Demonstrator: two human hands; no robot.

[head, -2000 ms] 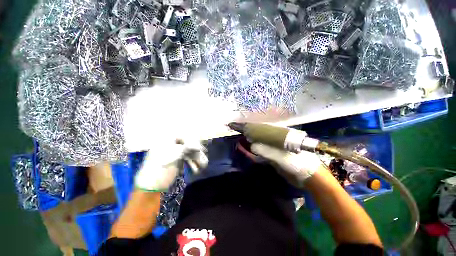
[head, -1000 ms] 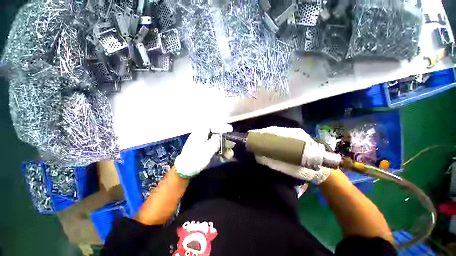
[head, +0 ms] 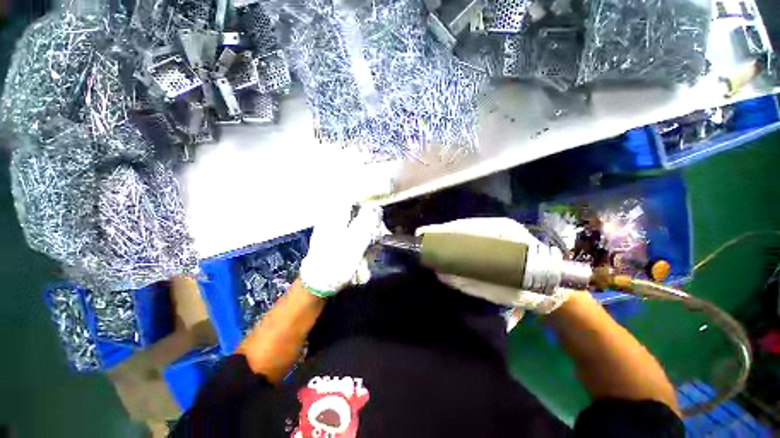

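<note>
My right hand [head: 496, 295], in a white glove, is closed around the olive air tool [head: 475, 259], which lies level with its dark metal nose pointing left. My left hand [head: 336, 250], in a white glove with a green-edged cuff, is at the tool's nose tip, below the table edge. Its fingers are curled; a small metal part seems to be between them, but the glove mostly hides it. The air hose [head: 684, 301] curves from the brass fitting [head: 603, 279] at the tool's rear.
The white table [head: 248, 180] holds silver pins [head: 385, 85], perforated brackets [head: 175, 77] and bulging clear bags [head: 94, 197] of pins. Blue bins sit below its edge: one of metal parts [head: 214, 287] at left, one with shiny bits [head: 676, 218] at right. Brown cardboard [head: 141, 376] is lower left.
Since two seconds ago, my left hand has moved right and up to the tool's nose, and the tool has levelled. Over the last second both hands stay nearly in place.
</note>
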